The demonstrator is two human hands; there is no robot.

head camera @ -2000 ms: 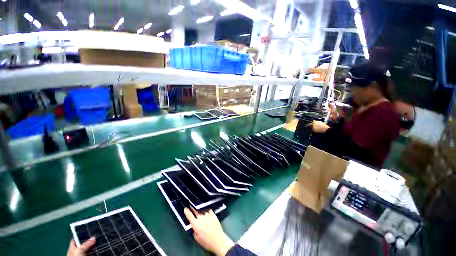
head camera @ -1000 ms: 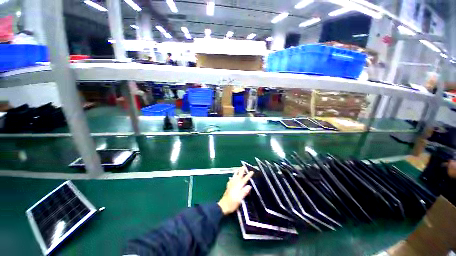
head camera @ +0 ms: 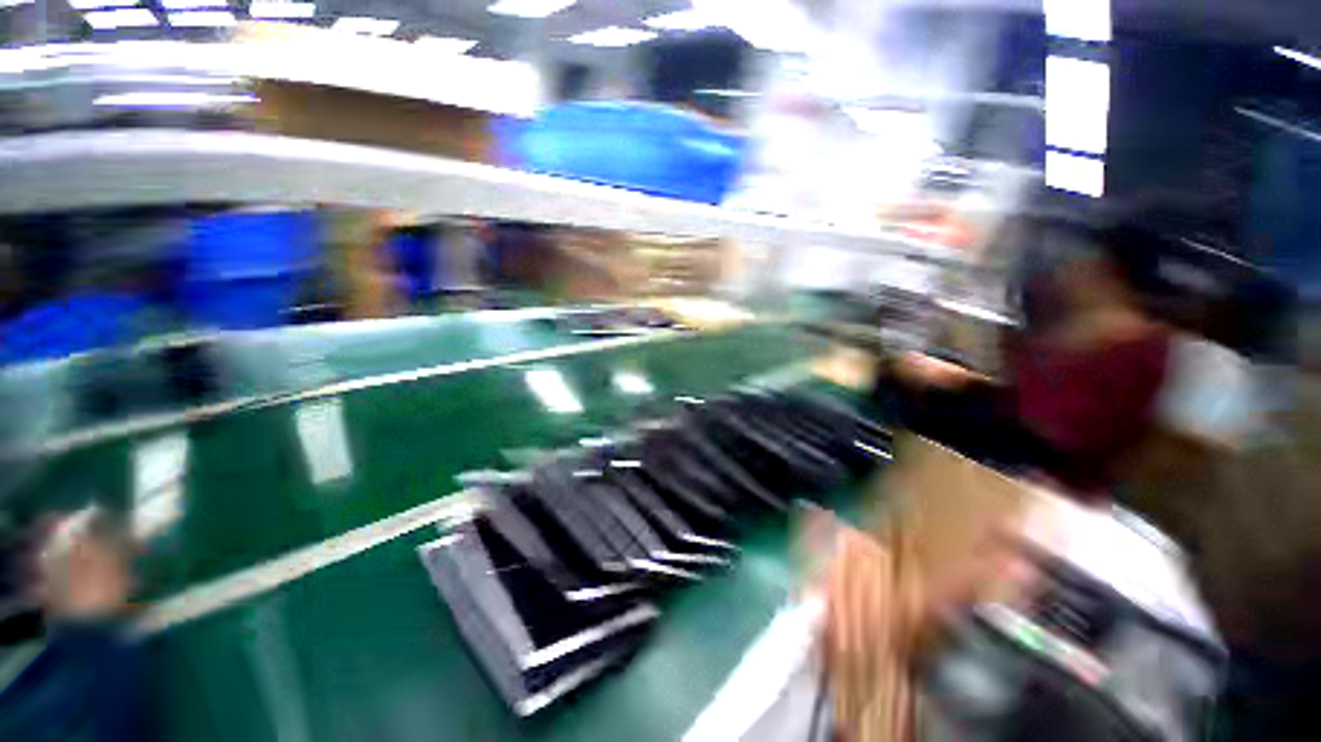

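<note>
The frame is strongly blurred. A row of solar panels (head camera: 681, 478) leans overlapping on the green belt, dark faces with pale edges. The nearest panel (head camera: 485, 616) lies at the row's front left end. My left hand (head camera: 87, 565) is at the left edge, above a dark blue sleeve; a dark shape beside it is cut off by the edge, and I cannot tell if it is held. My right hand (head camera: 866, 623) is a blurred streak in front of the cardboard divider (head camera: 942, 500), left of the bench meter (head camera: 1072, 623); its grip is unclear.
Another person in a dark red top (head camera: 1087, 377) is at the right behind the divider. A pale rail (head camera: 304, 558) crosses the green belt (head camera: 348, 638). A shelf (head camera: 391, 181) with a blue bin (head camera: 623, 145) runs above. More blue bins (head camera: 246, 268) stand behind.
The view has swung right, bringing the meter back into view. The hand on the row's near end has left it. The separate panel at the left no longer shows clearly.
</note>
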